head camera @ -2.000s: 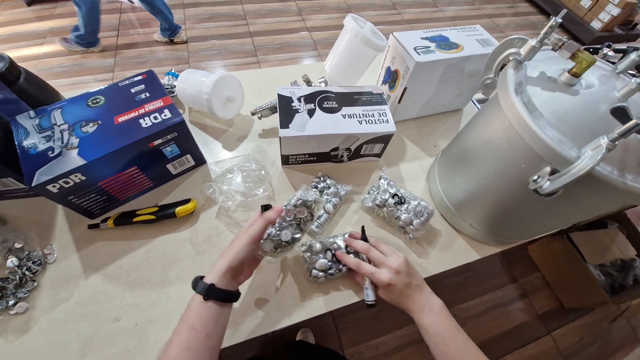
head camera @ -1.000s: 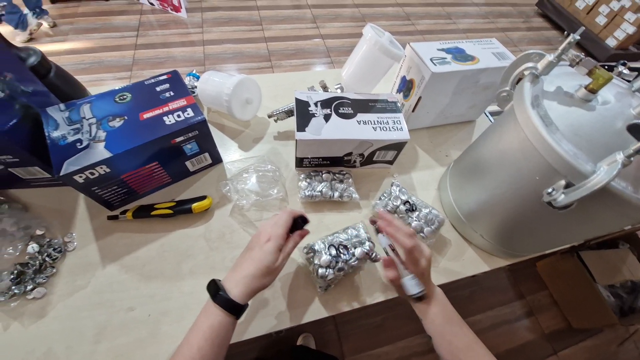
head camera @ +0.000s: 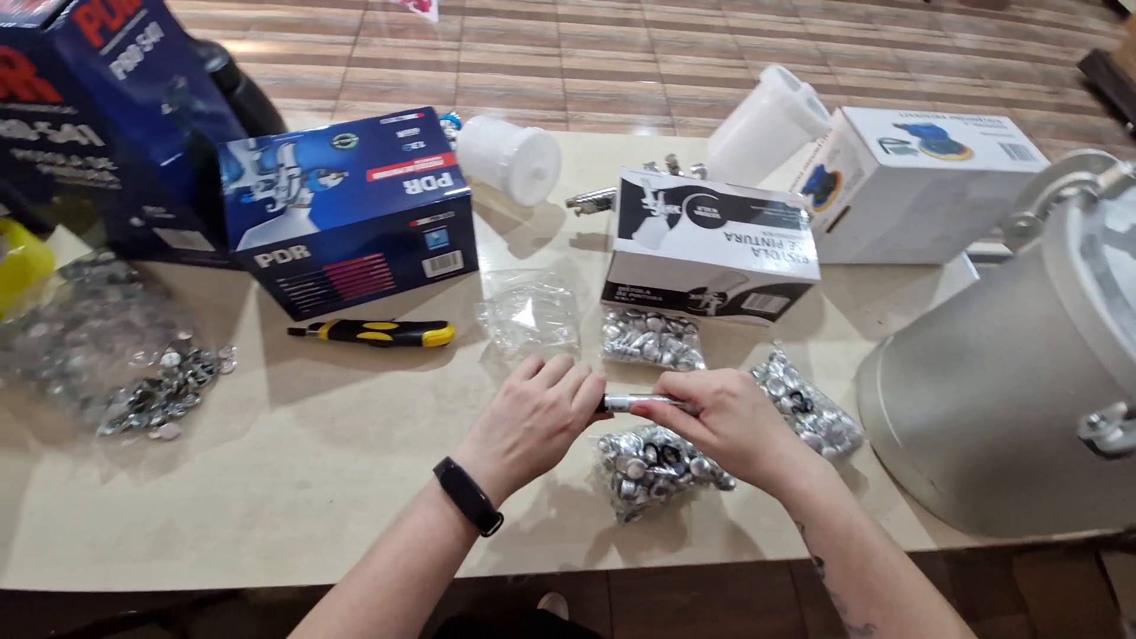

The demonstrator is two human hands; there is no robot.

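Between my hands is a marker pen (head camera: 635, 403) with a light barrel and a black cap end. My left hand (head camera: 543, 422), wearing a black wristband, closes around the black cap end. The barrel's other end is gripped by my right hand (head camera: 723, 413). Just below the pen lies a clear bag of metal button parts (head camera: 652, 466) with black marks on it. A similar bag (head camera: 803, 404), also marked in black, rests to the right of my right hand. A third bag (head camera: 652, 337) lies above the pen, against a white and black spray gun box (head camera: 710, 244).
A yellow and black utility knife (head camera: 377, 334) and crumpled clear plastic (head camera: 532, 315) lie on the table. Blue boxes (head camera: 355, 213) and a large open bag of metal parts (head camera: 98, 346) are at left. A metal pressure tank (head camera: 994, 382) stands at right, near a white box (head camera: 932, 195).
My hands have come together on the marker; one second ago they were apart, with the marker in my right hand and a black cap in my left. The view has shifted left.
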